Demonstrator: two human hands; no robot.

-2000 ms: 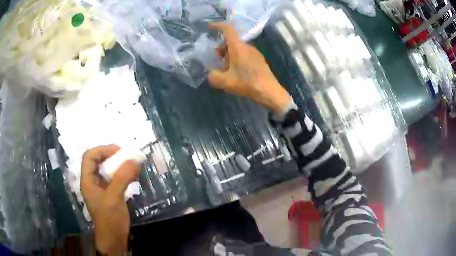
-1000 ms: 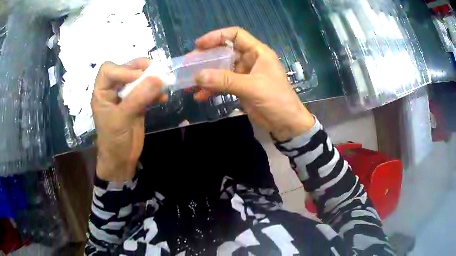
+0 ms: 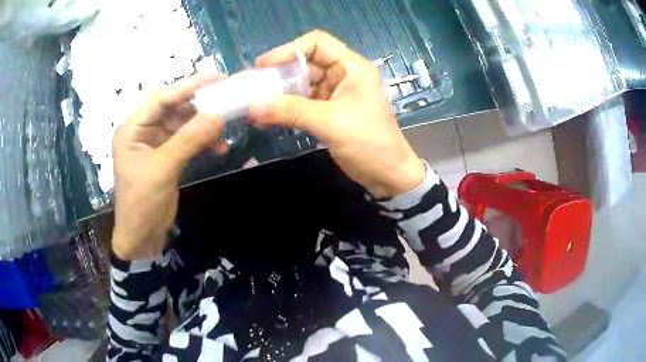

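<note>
My left hand (image 3: 159,148) and my right hand (image 3: 340,106) hold one white unit (image 3: 237,92) between them, over the table's near edge. The unit sits mostly inside a clear sleeve (image 3: 294,74), whose see-through end shows at my right fingers. My left fingertips and thumb grip the unit's left end. My right thumb and fingers grip the sleeve's side and right end. A bright heap of small white pieces (image 3: 134,53) lies at the upper left. Slim white parts (image 3: 404,79) lie at the near edge of the middle tray (image 3: 425,97).
The filled blister tray (image 3: 542,63) is at the upper right, its near end at the table's edge. Stacked clear trays (image 3: 28,162) stand at the far left. A red plastic stool (image 3: 559,233) is on the floor at the right. A blue item (image 3: 28,283) is low at the left.
Earlier my right hand reached to the plastic bag, then held a clear sleeve beside the white unit in my left. Now the unit is mostly inside the sleeve. The view has tilted down.
</note>
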